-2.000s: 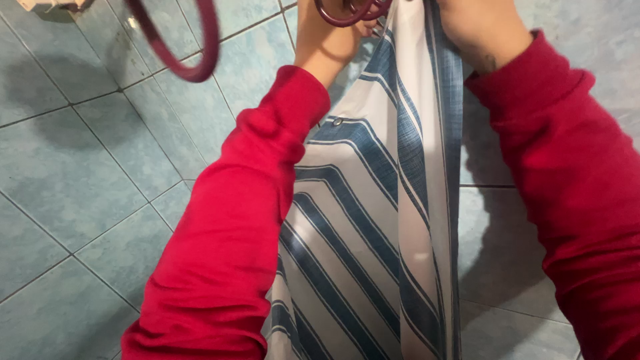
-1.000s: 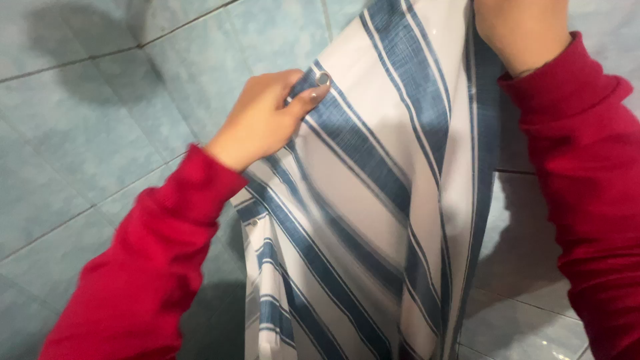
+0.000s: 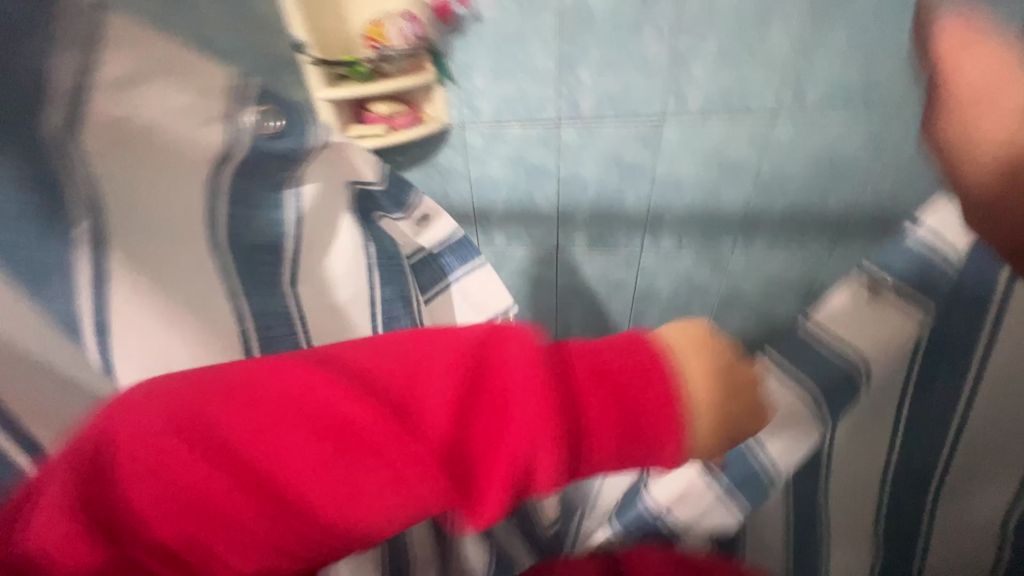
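A blue-and-white striped curtain [image 3: 336, 264] with metal eyelets fills the left side, and more striped curtain [image 3: 896, 400] hangs at the right. My left hand [image 3: 712, 388], in a red sleeve, reaches across from the lower left and is closed on the edge of the right-hand part. My right hand [image 3: 972, 128] is at the upper right edge, blurred and partly out of view, just above the cloth; its fingers cannot be made out. A metal eyelet [image 3: 268, 120] shows near the top of the left cloth. Some red fabric lies along the bottom edge.
Behind the cloth is a wall of light blue tiles [image 3: 608, 168]. A cream corner shelf [image 3: 384, 88] with small colourful items, blurred, hangs on it at the upper left, close to the curtain's edge.
The view has swung strongly, bringing the shelf's items into sight. My left hand has left the eyelet corner it held one second ago and is now at another edge of the cloth.
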